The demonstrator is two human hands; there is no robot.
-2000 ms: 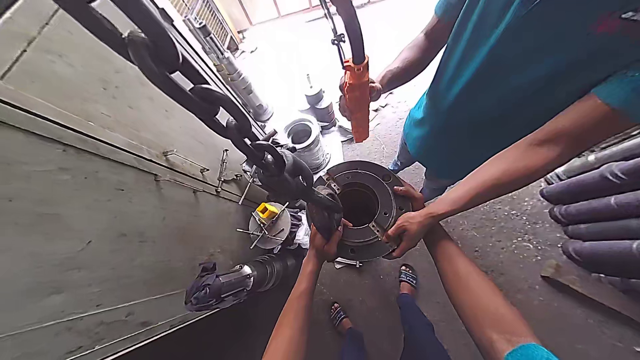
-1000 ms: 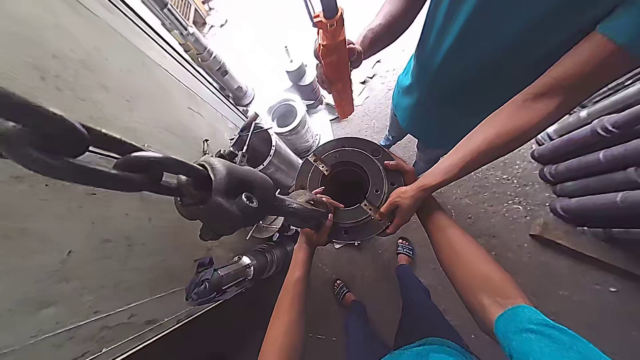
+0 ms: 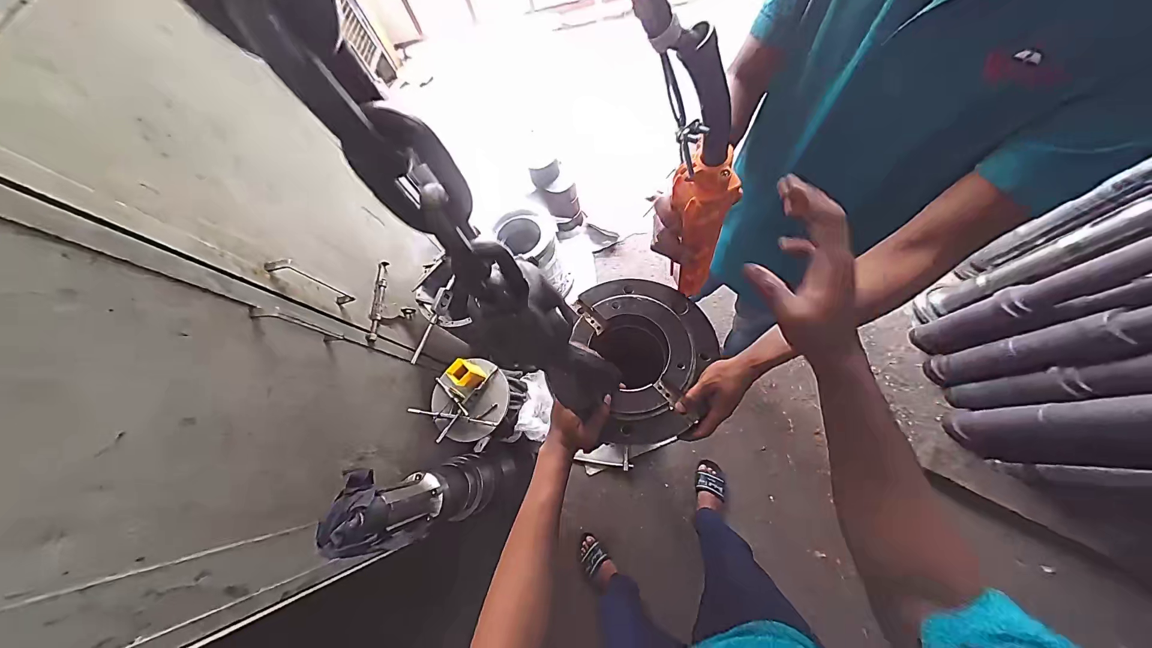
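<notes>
A thick steel chain comes down from the upper left to a dark hoist hook, which hangs over the left side of a round flanged metal part. My left hand grips the hook's lower end beside the flange. Raised in the air with fingers spread, my right hand holds nothing. A person in a teal shirt has one hand on the flange's right rim. That person's other hand is around an orange hoist pendant control, partly hidden behind it.
A large metal panel fills the left. Near it lie a yellow block on a round part and a cylindrical tool with dark cloth. Metal rings stand behind the flange. Several long pipes lie at the right.
My right hand has come off the flange side and is up in the air. The chain and hook have shifted in view. The other person's hand stays on the flange.
</notes>
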